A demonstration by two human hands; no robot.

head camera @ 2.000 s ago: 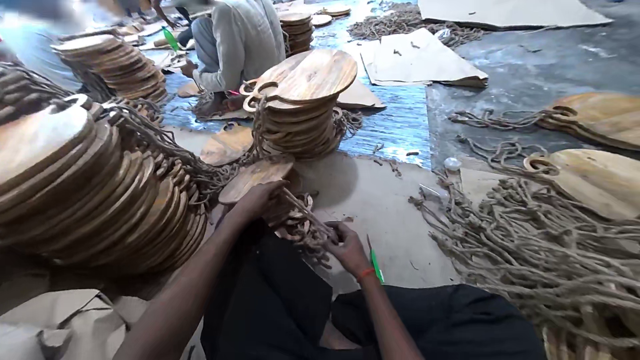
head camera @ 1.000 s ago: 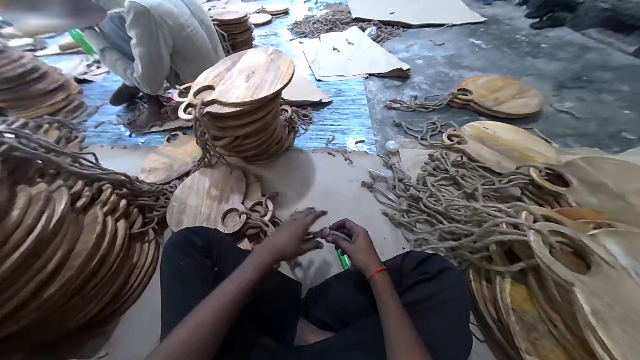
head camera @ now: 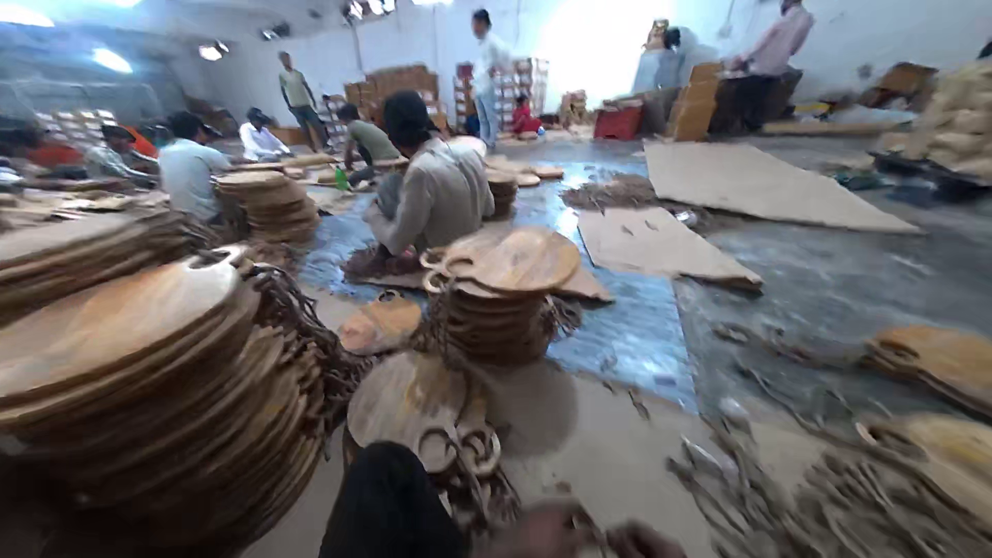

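Observation:
At the bottom edge, partly cut off and blurred, my left hand (head camera: 542, 528) is at the end of a brown rope (head camera: 585, 527); whether it grips the rope is unclear. Just right of it, also cut off, lies my right hand (head camera: 642, 540). Beyond my left hand, round wooden boards with ring handles (head camera: 407, 399) rest by my dark-clothed knee, with knotted ropes (head camera: 496, 496) at their handles. A stack of round wooden boards (head camera: 504, 310) stands farther ahead.
A tall stack of wooden boards (head camera: 147, 372) rises at the left. Loose ropes (head camera: 868, 504) and more boards (head camera: 942, 360) lie at the right. Cardboard sheets (head camera: 666, 248) are on the floor ahead. A seated person (head camera: 446, 186) is beyond the middle stack; others sit and stand farther back.
The view has tilted up, showing the far room and leaving my hands at the bottom edge. The green-handled tool near my right hand earlier is out of sight.

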